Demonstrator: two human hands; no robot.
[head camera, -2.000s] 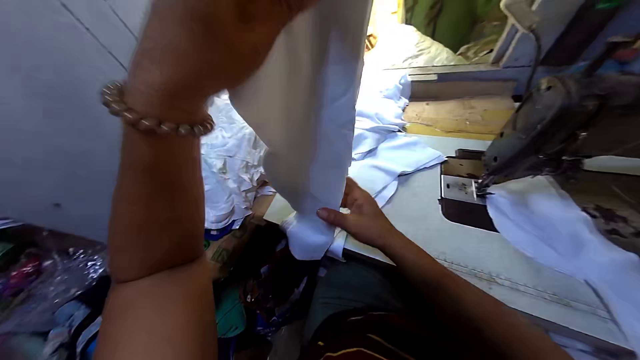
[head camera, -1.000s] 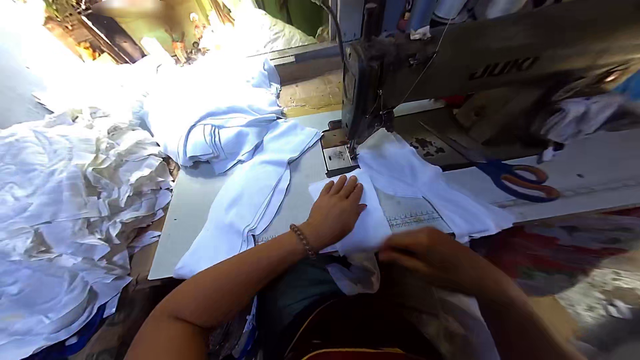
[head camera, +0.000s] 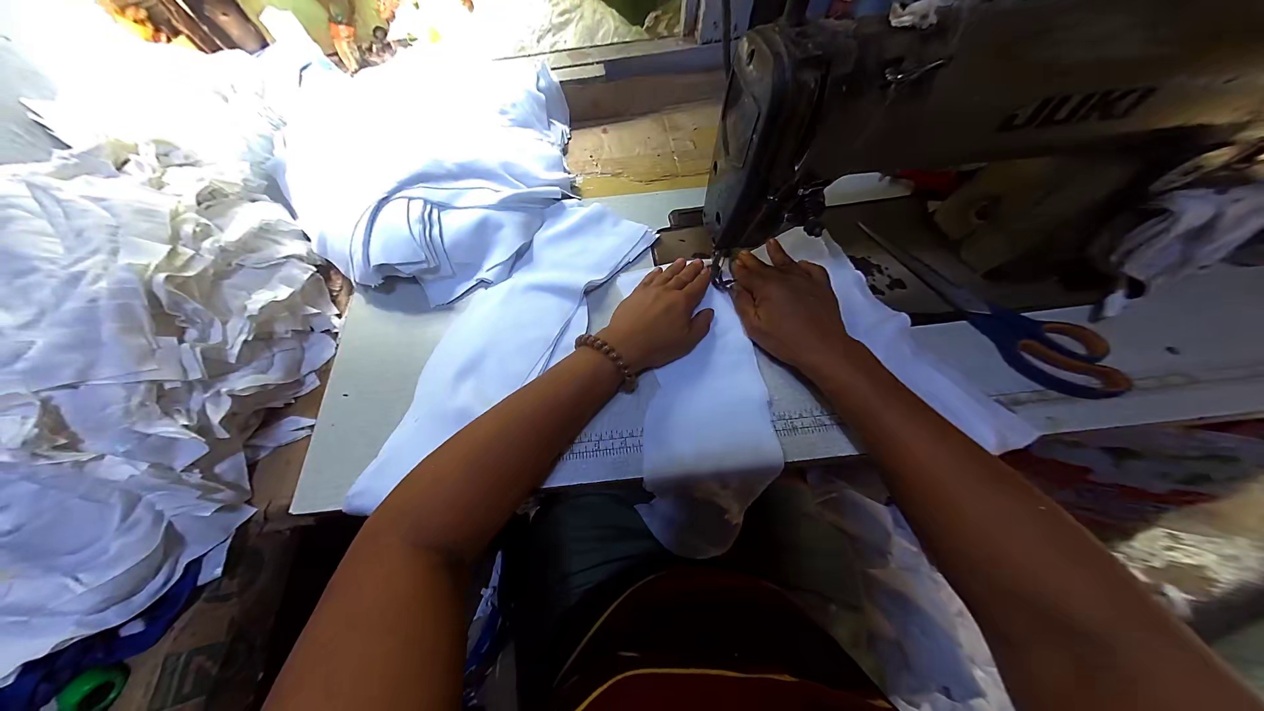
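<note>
A white fabric piece (head camera: 713, 395) lies under the presser foot (head camera: 722, 280) of a Juki sewing machine (head camera: 790, 128) and hangs over the table's front edge. My left hand (head camera: 664, 318), with a beaded bracelet (head camera: 608, 359) at the wrist, rests flat on the cloth just left of the foot. My right hand (head camera: 787, 301) presses on it close to the right of the foot, fingertips near the needle. More white cloth (head camera: 889, 346) runs out to the right beneath my right forearm. Another white piece (head camera: 504, 331) lies on the table at the left.
Stacked white cut pieces (head camera: 444, 178) lie at the back left, beside a large heap of white fabric (head camera: 128, 395). Blue and orange scissors (head camera: 1047, 348) lie right of the machine bed. A printed measuring scale (head camera: 612, 444) runs along the table's front.
My right hand has moved up from the table's front edge to beside the presser foot. My left hand has moved forward, near the foot. The cloth I held up two seconds ago is no longer raised.
</note>
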